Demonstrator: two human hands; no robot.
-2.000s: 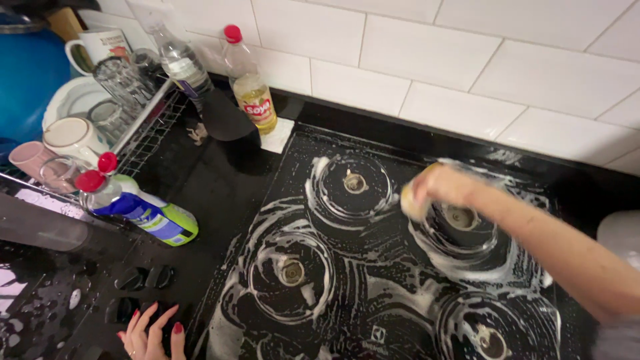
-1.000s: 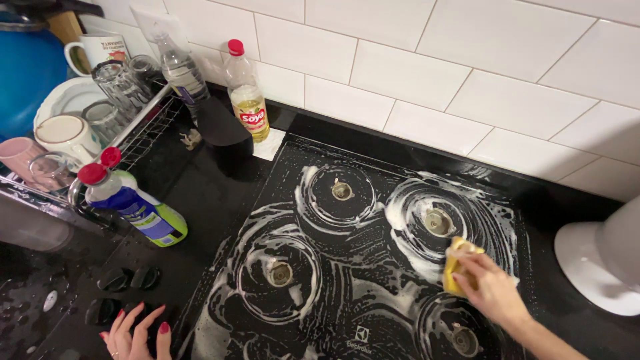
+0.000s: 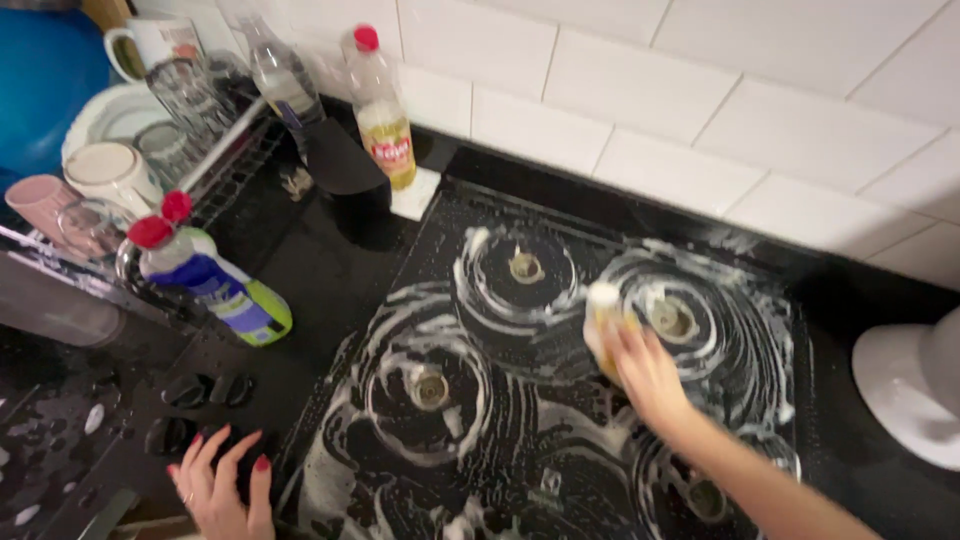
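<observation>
A yellow sponge with white foam on it is in my right hand, pressed on the black glass cooktop just left of the back right burner. Foam streaks ring the burners, which have no grates or caps on them. My left hand rests at the counter's front left, fingers apart and holding nothing. Its fingertips are beside several black stove knobs. The right hand and sponge are slightly blurred.
Two red-capped detergent bottles stand at left by a dish rack with mugs and glasses. Behind are an oil bottle, a clear bottle and a black object. A white rounded appliance stands at right, below the tiled wall.
Since one second ago, my right hand has moved the sponge from below the back right burner to its left side. My left hand stays by the knobs.
</observation>
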